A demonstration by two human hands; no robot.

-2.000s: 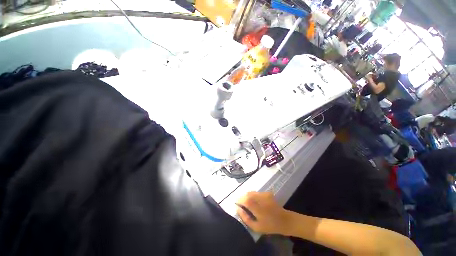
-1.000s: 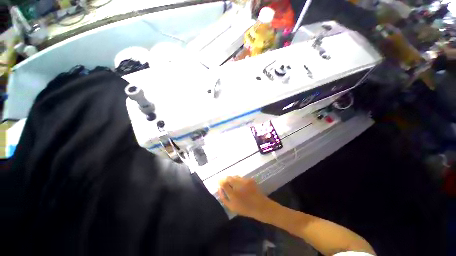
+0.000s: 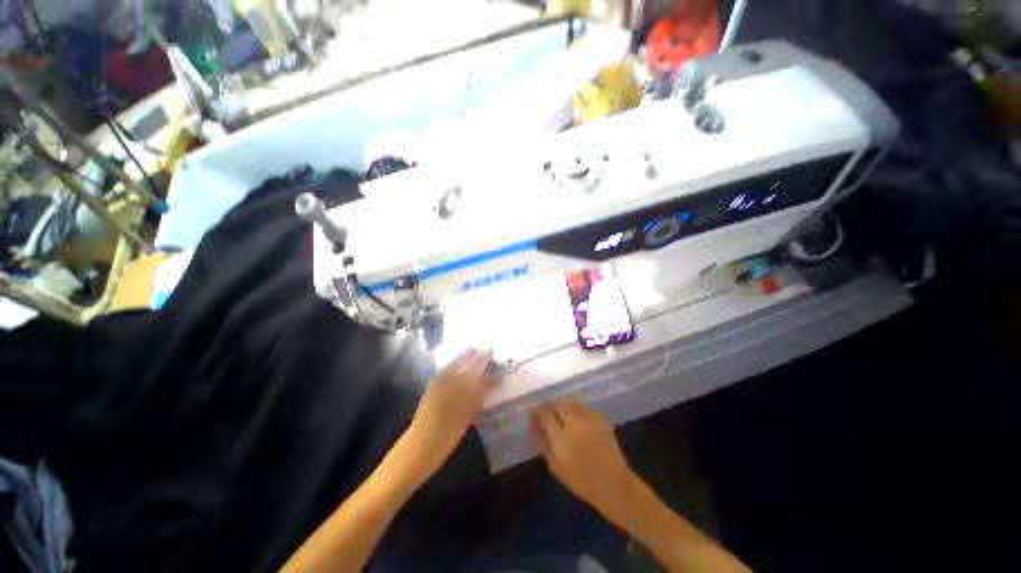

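Note:
A large black garment piece (image 3: 224, 381) lies left of the white sewing machine head (image 3: 470, 241) and reaches under its needle end. My left hand (image 3: 453, 392) lies on the cloth's right edge just in front of the lit needle area (image 3: 431, 325); its fingertips are together, but whether they pinch the cloth cannot be told. My right hand (image 3: 571, 442) is at the front edge of the machine bed (image 3: 672, 364), fingers curled down; what is under them is hidden. Both hands look bare.
A lit smartphone (image 3: 602, 308) lies on the bed with a white cable (image 3: 661, 364). Small coloured bits (image 3: 761, 278) are at the bed's right end. A yellow bottle (image 3: 608, 93) and pale blue trough (image 3: 269, 168) are behind the head. More black cloth (image 3: 806, 437) is at right.
My left hand has come into view at the needle end. My right hand has moved slightly right along the bed. The view has turned, showing more of the left side and the head's front.

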